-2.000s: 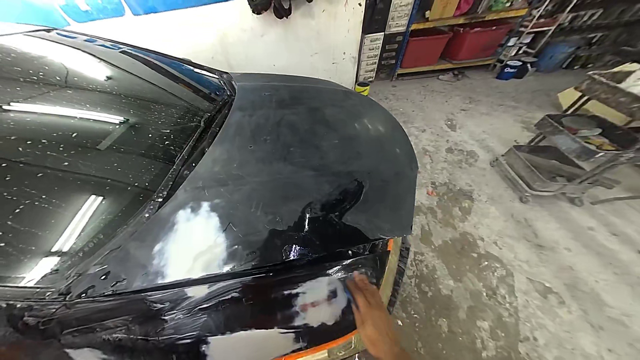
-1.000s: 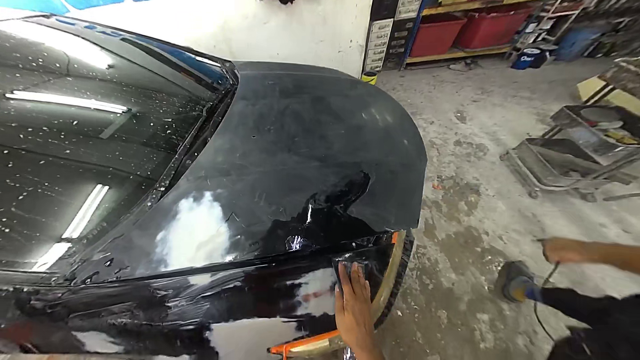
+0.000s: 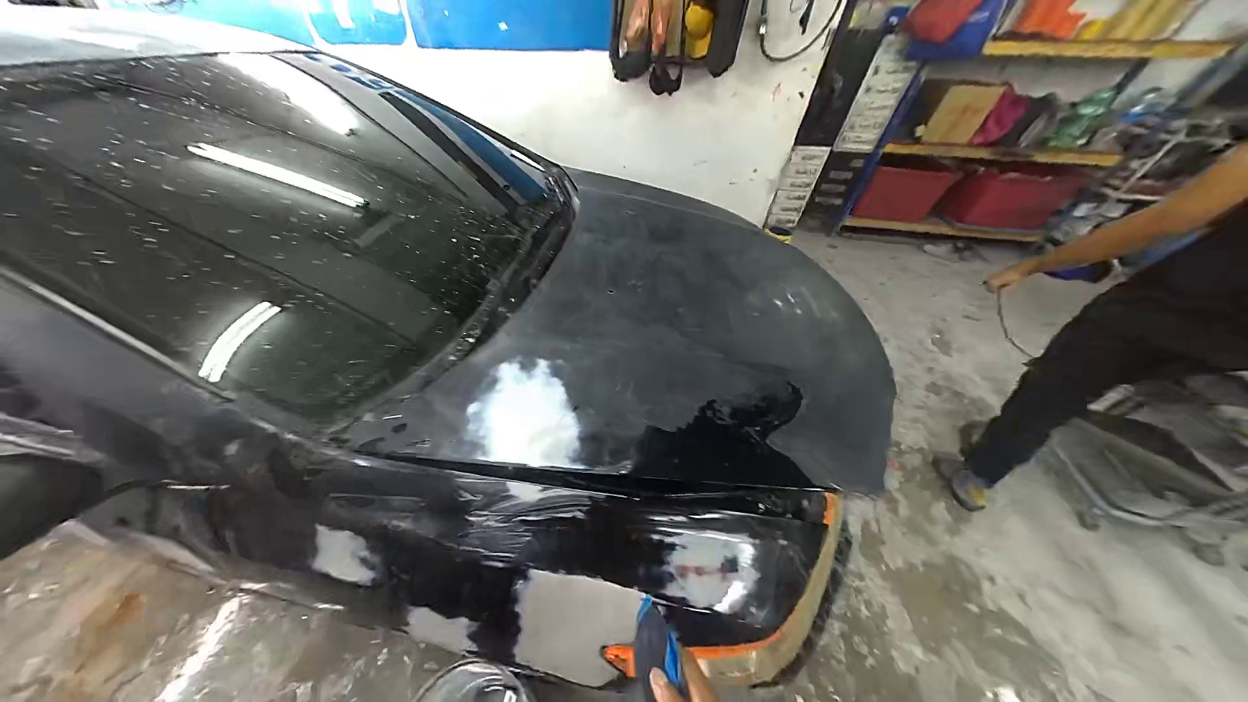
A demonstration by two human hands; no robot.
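Low in the head view, my right hand (image 3: 682, 682) grips a dark sanding block (image 3: 650, 639) with blue edges. The block is at the outer side of the black car fender (image 3: 419, 531), beside a light grey filler patch (image 3: 575, 624) and the orange-edged headlight opening (image 3: 756, 655). Only the fingertips show; the rest of the hand is cut off by the frame. My left hand is not in view. Above the fender lies the dull dark hood (image 3: 673, 292), with a glossy black area near its lower edge and a bright reflection.
The wet windshield (image 3: 273, 224) is at the left. Part of a round, clear container (image 3: 473, 682) shows below the fender. On the right a person (image 3: 1121, 292) holds a thin cord near a metal cart (image 3: 1141, 458). Shelves with red bins (image 3: 907, 193) stand behind.
Earlier my right hand lay bare on the fender by the headlight opening; now it is lower and holds the block. The other person has come into fuller view. The view has shifted.
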